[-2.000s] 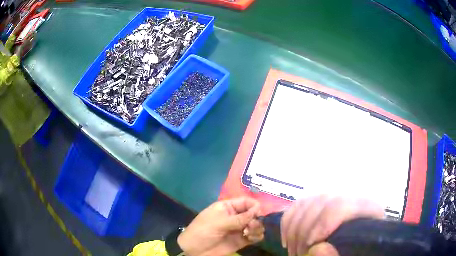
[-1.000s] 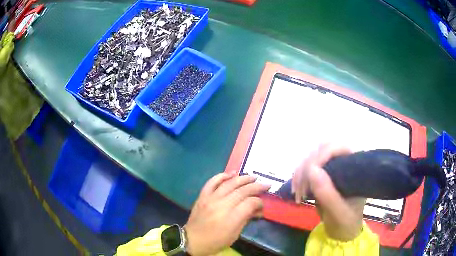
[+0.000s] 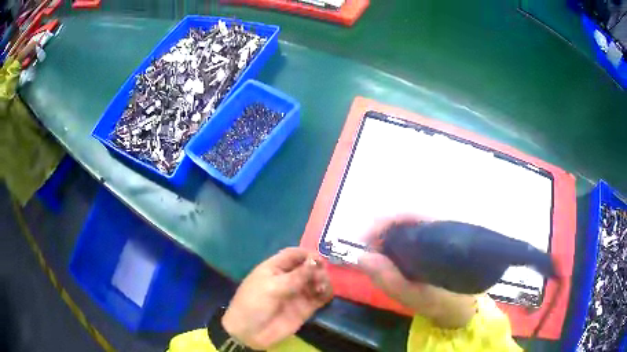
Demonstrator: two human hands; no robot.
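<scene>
A white screen panel [image 3: 447,185] with a thin black edge lies in an orange-red foam fixture [image 3: 565,240]. My right hand [image 3: 405,275] holds a thick black electric screwdriver [image 3: 454,254] over the panel's near left part. Its tip is hidden or blurred, so contact cannot be told. My left hand [image 3: 278,295] is beside the fixture's near left corner with its fingers curled together. Whether a small screw is between its fingertips cannot be made out.
A small blue bin [image 3: 295,124] of dark screws touches a large blue bin [image 3: 103,134] of metal pieces. Another blue parts bin [image 3: 597,206] is at right. A blue floor bin [image 3: 96,275] is below the table edge. A person's yellow sleeve [image 3: 9,75] shows far left.
The screwdriver first moved from the near edge onto the panel, then slightly left. My left hand touched the fixture's corner one second ago and has now drawn back with its fingers curled.
</scene>
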